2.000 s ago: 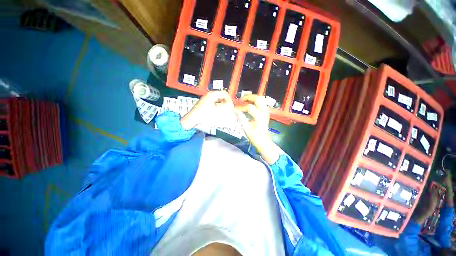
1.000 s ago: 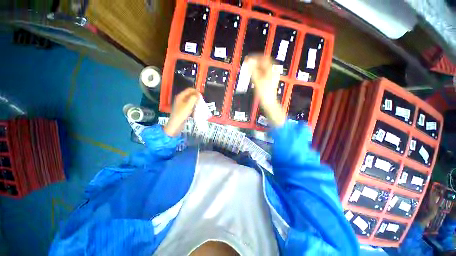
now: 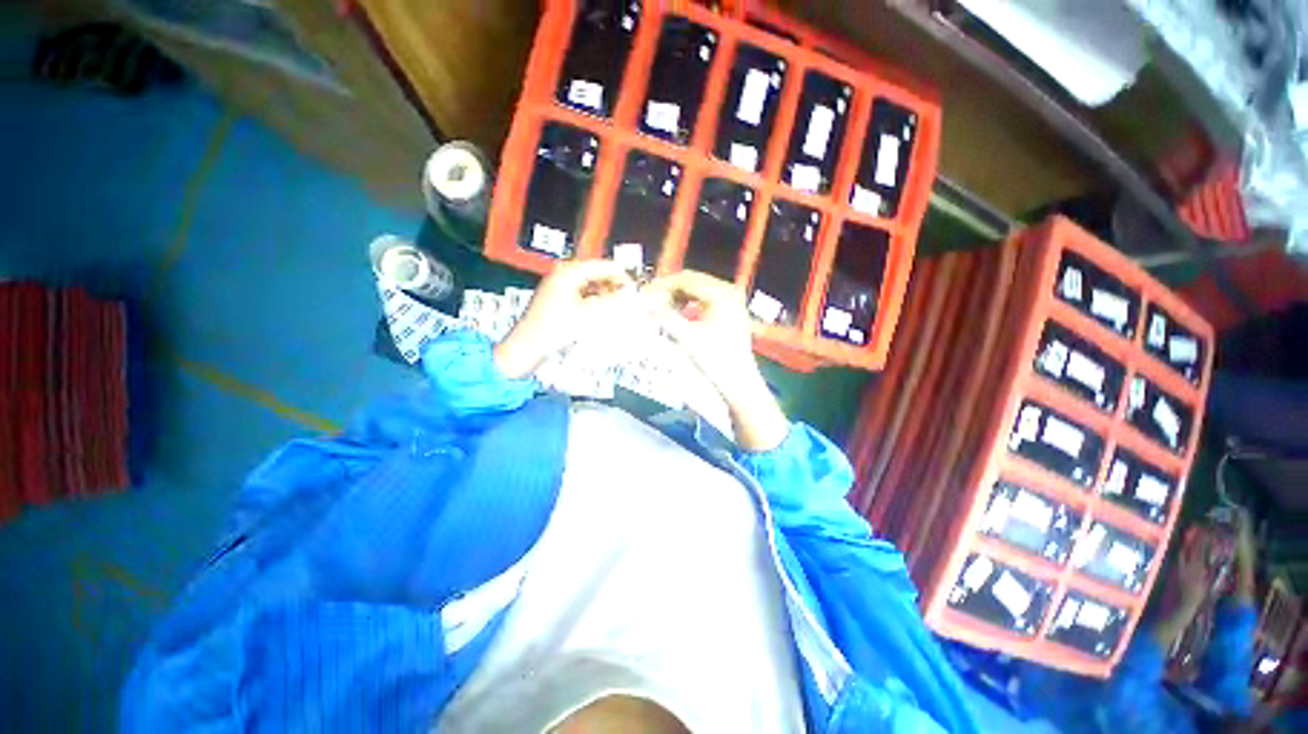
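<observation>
An orange-red tray point(image 3: 505, 189) holds black glossy units in two rows, many with small white labels. Three units at the right of its far row also bear longer white strips, such as this label strip point(image 3: 753, 95). My left hand point(image 3: 562, 313) and my right hand point(image 3: 703, 327) are close together at the tray's near edge, fingers bent inward. Glare whitens the space between them, so what the fingertips hold cannot be told. Printed label sheets point(image 3: 491, 306) lie under and beside the hands, partly hidden by them.
A printed label roll point(image 3: 409, 268) and a pale ring-shaped roll point(image 3: 458, 174) are left of the tray. A tall labelled tray stack point(image 3: 947, 602) is at right, another red stack point(image 3: 60, 394) at far left. A cluttered shelf is at top right. Another person's arms point(image 3: 1226, 645) show at lower right.
My right hand has come back from over the tray toward my left hand. The third unit in the far row now bears a long white strip, absent two seconds ago.
</observation>
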